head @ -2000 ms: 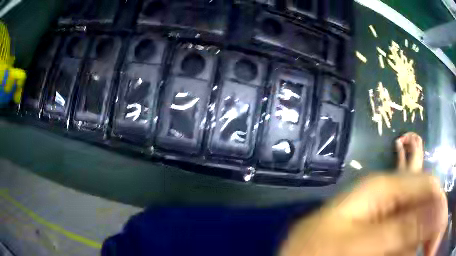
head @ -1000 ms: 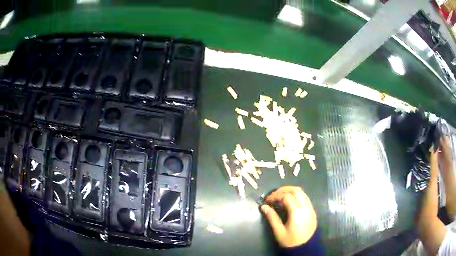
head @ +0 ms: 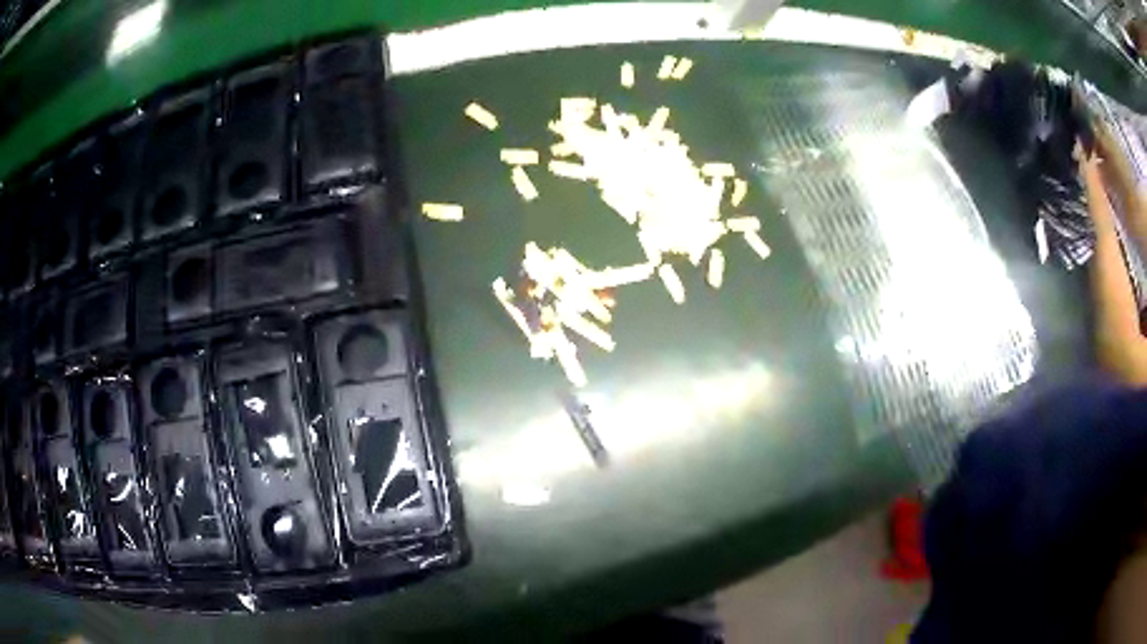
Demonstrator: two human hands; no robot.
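Many cream-yellow strips lie in a loose heap (head: 660,183) on the dark green bench. A smaller cluster (head: 554,302) with brown bits lies nearer me. A thin dark strip (head: 584,428) lies below that cluster, with nothing touching it. A single pale piece (head: 526,493) lies in the glare. A dark blue sleeve (head: 1038,503) fills the lower right, with a blurred patch of skin (head: 1128,606) cut off by the edge. I take these as my right arm; its fingers are not distinguishable. My left hand is not in view.
A glossy black blister tray (head: 428,415) of phone-sized pockets fills the left. A glaring ribbed clear sheet (head: 881,252) lies right. Beyond it, another person's forearm (head: 1113,283) is beside a dark bundle (head: 1063,189). A white rail (head: 528,38) runs behind; something red (head: 906,541) stands below the bench.
The view has shifted. My right hand has left the spot below the small cluster, where the thin dark strip now shows uncovered. A blue sleeve has come in at the lower right.
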